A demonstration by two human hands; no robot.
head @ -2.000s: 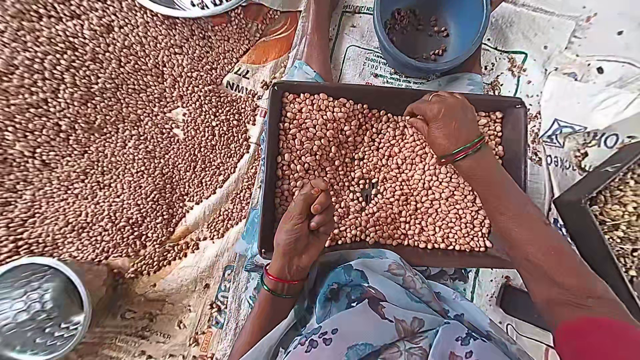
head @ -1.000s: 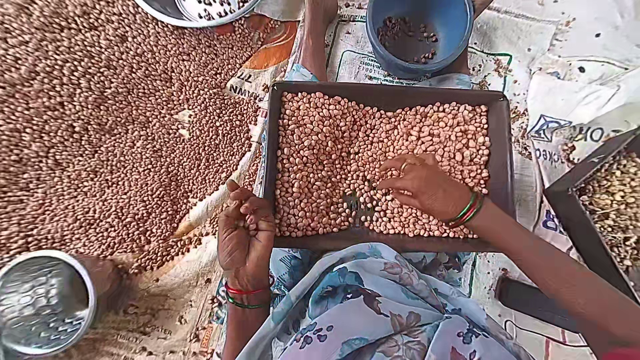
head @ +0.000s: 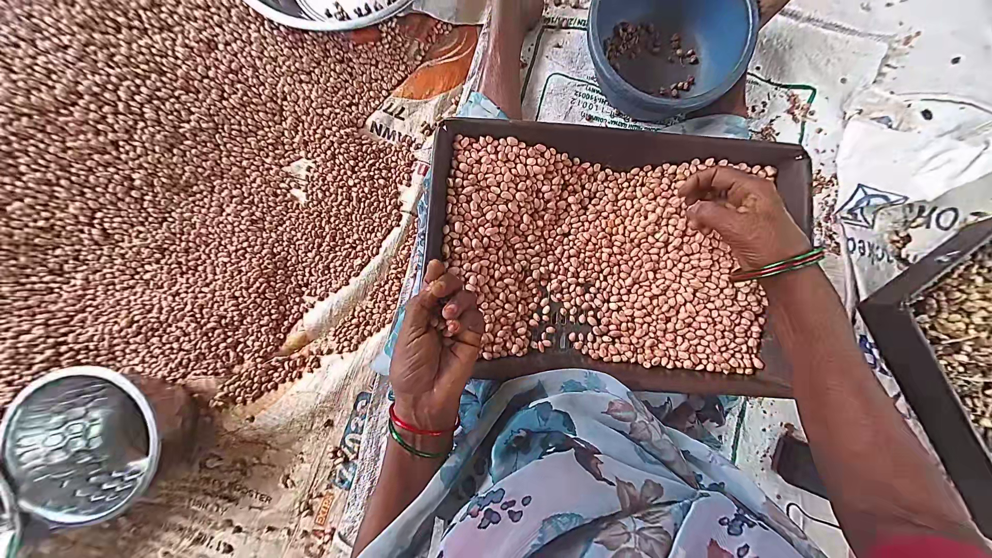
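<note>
A dark rectangular tray [head: 620,143] lies across my lap, spread with pinkish-brown peanut kernels [head: 620,232]; a small patch of its bottom shows near the front edge. My left hand [head: 440,333], palm up at the tray's left front corner, is curled around a few kernels. Over the kernels at the right side is my right hand [head: 740,213], its fingers bent and thumb near the fingertips; whether it pinches a kernel cannot be seen. Red and green bangles circle both wrists. Beyond the tray stands a blue plastic bowl [head: 673,54] with some dark kernels or scraps inside.
A large heap of kernels [head: 178,178] covers printed sacks at the left. A round metal container [head: 77,446] stands at the lower left, and a metal dish [head: 329,19] at the top. Another dark tray [head: 922,356] with mixed material sits at the right edge.
My right hand has moved from the middle of the kernels toward the tray's far right part. My left hand stays by the tray's left side, fingers still curled.
</note>
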